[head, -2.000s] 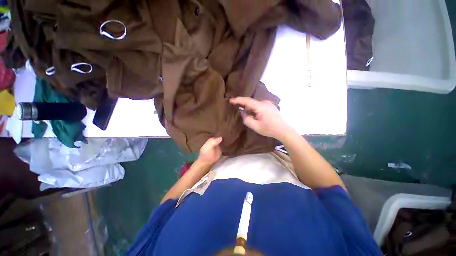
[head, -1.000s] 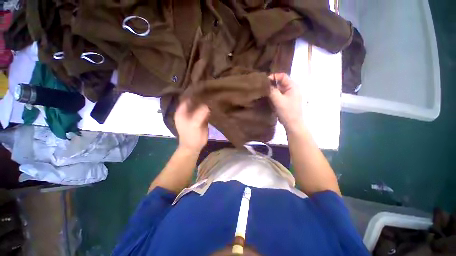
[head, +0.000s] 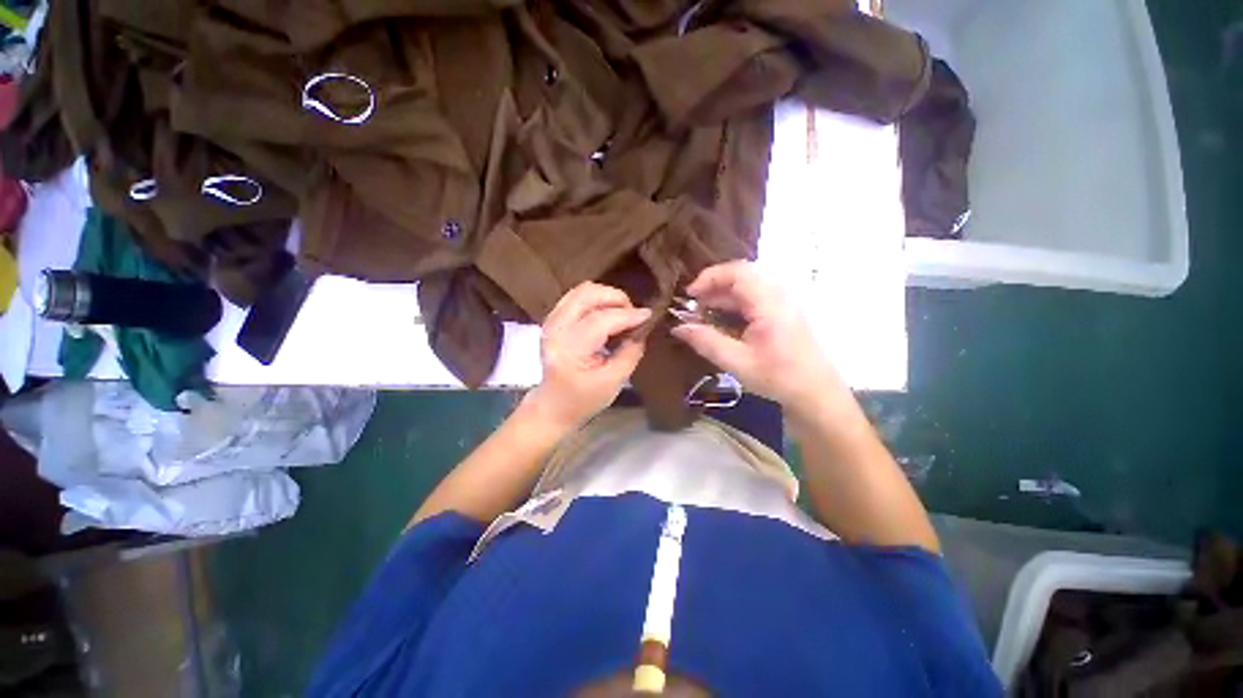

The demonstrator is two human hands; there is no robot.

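Note:
A brown garment [head: 573, 252] lies at the table's front edge, with a strip of it hanging over towards the apron. My left hand [head: 589, 348] pinches its cloth from the left. My right hand [head: 747, 327] is close beside it and holds a small metallic tool [head: 686, 312], likely thread snips, mostly hidden by the fingers, at the cloth. A white loop [head: 714, 391] shows just below my right hand.
More brown garments [head: 368, 177] with white loops are heaped behind. A black bottle [head: 130, 303], green cloth [head: 102, 252] and phone [head: 274, 316] lie left. White plastic sheeting [head: 177, 457] hangs lower left. A white tub [head: 1077, 266] stands right, another [head: 1091, 570] lower right.
My hands have come together in front of me and the garment is folded differently between them. The metallic tool now shows in my right hand. The camera view has shifted slightly.

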